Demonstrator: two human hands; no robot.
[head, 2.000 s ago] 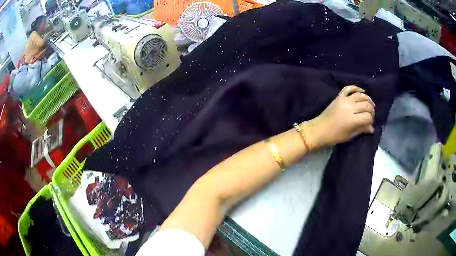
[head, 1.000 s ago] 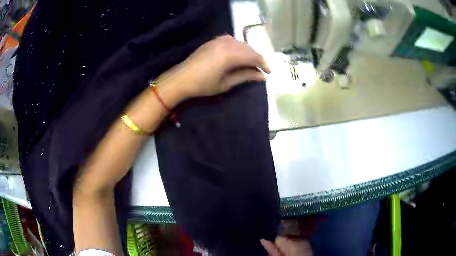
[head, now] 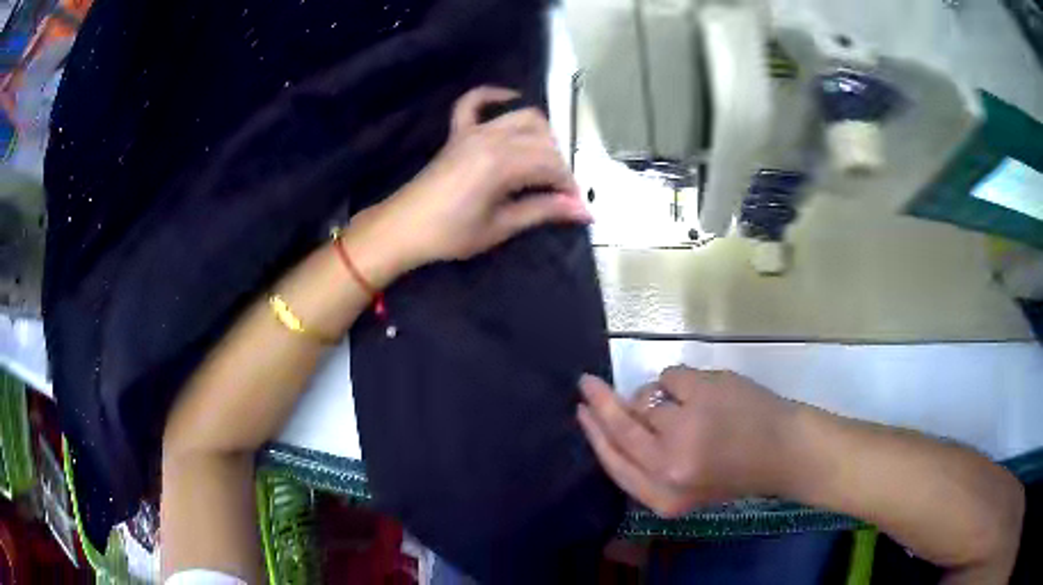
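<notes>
The dark sleeve or narrow panel [head: 480, 389] lies over the table's front edge, its lower end hanging down. The white-flecked dark garment body [head: 229, 149] spreads over the left of the table and joins it. My left hand [head: 492, 177] lies on the upper part of the panel, fingers bent, thumb and finger at its right edge. My right hand [head: 681, 440] pinches the panel's right edge lower down, near the table's front. The sewing machine [head: 675, 91] stands just right of the panel, its needle area close to my left fingertips.
The beige bed plate [head: 801, 286] is right of the cloth. The green table edge [head: 743, 520] curves along the front. Green baskets [head: 286, 526] show below the table at left. A dark green panel with a white label [head: 984, 171] is at the right.
The view has swung from the left side to the machine. My right hand has come up from the bottom edge to the panel's right edge. My left hand now sits slightly lower along that edge.
</notes>
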